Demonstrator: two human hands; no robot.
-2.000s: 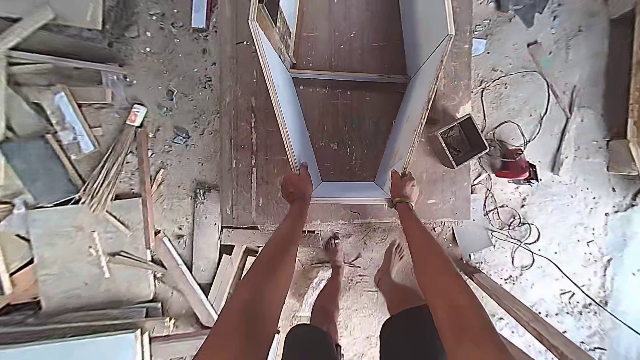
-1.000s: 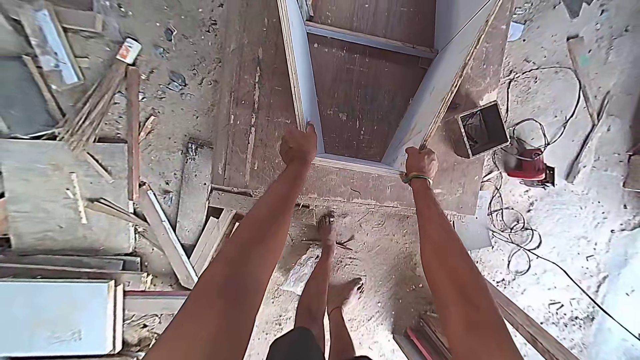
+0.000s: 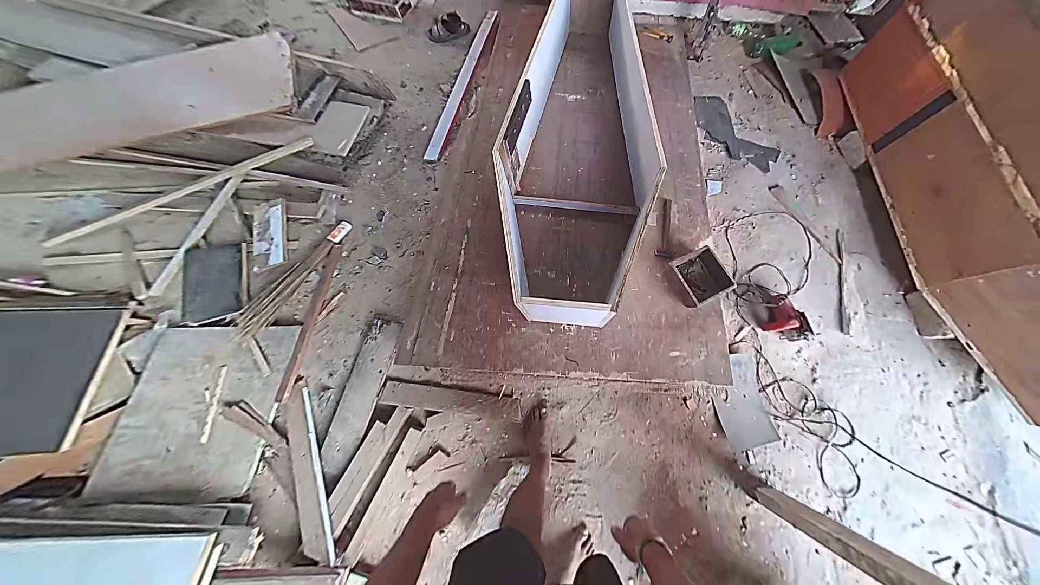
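A coffin-shaped wooden frame [image 3: 569,312] with pale inner faces lies on a brown plywood sheet [image 3: 487,349], a crosspiece [image 3: 575,205] spanning its inside. Both hands are off it, near my knees. My left hand [image 3: 443,504] is blurred, seems to hold nothing, and is nearest to my left leg. My right hand [image 3: 638,538], with a band at the wrist, is also blurred and touches nothing that I can see. To the right of the frame, a hammer [image 3: 665,231] lies on the sheet beside an open box [image 3: 703,276].
Scrap boards [image 3: 195,406] and thin wood strips [image 3: 280,284] cover the left floor. A red power tool [image 3: 784,317] with a coiled black cable [image 3: 800,406] lies at right, near a long timber [image 3: 837,532]. A large brown panel structure [image 3: 951,187] stands at far right.
Both hands have let go of the frame's near end and come back toward my body. The view takes in more of the floor ahead.
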